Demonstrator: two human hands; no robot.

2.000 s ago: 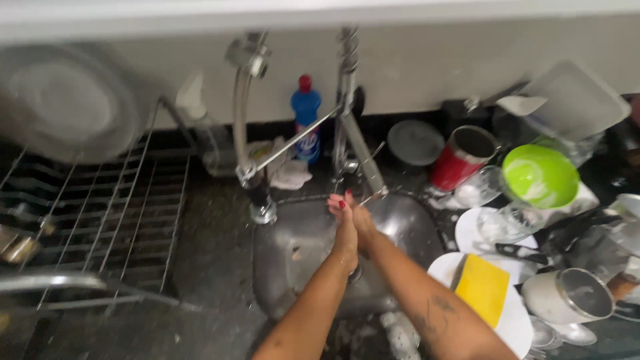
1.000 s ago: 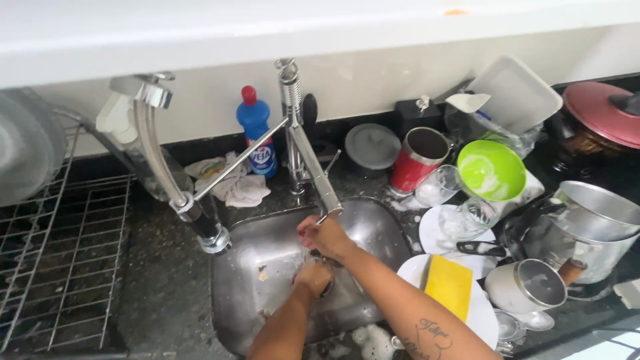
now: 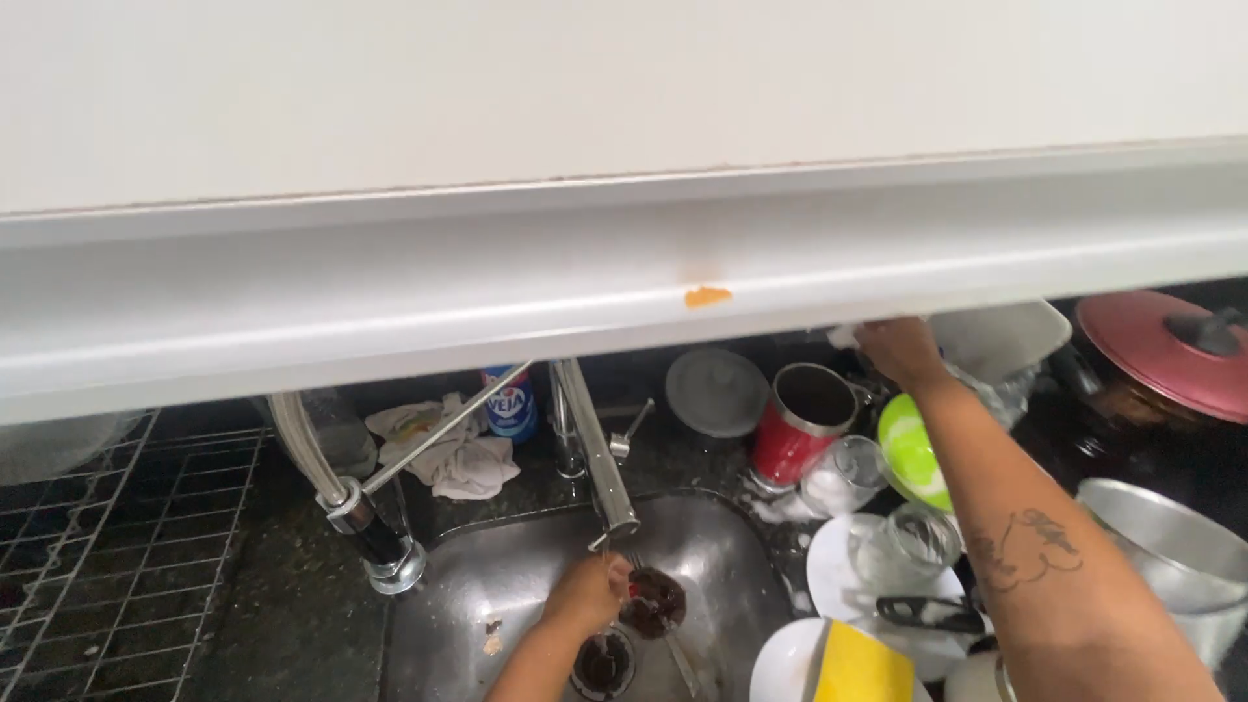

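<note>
My left hand is over the metal sink, just below the faucet spout, its fingers closed around something small that I cannot make out. Right beside those fingers is a dark round item with a metal handle under it, and the drain lies below. My right hand reaches to the back right, above the green bowl and near a pale plastic container. The cabinet edge partly covers its fingers, and a whitish thing shows at their tips; its hold is unclear.
A white cabinet edge crosses overhead. Right of the sink crowd a red mug, glasses, white plates, a yellow sponge and an aluminum pot. A wire rack stands left; a cloth lies behind.
My right hand has moved from the sink to the back right, over the green bowl. My left hand is now raised beneath the spout. The view has shifted, with the cabinet covering more of it.
</note>
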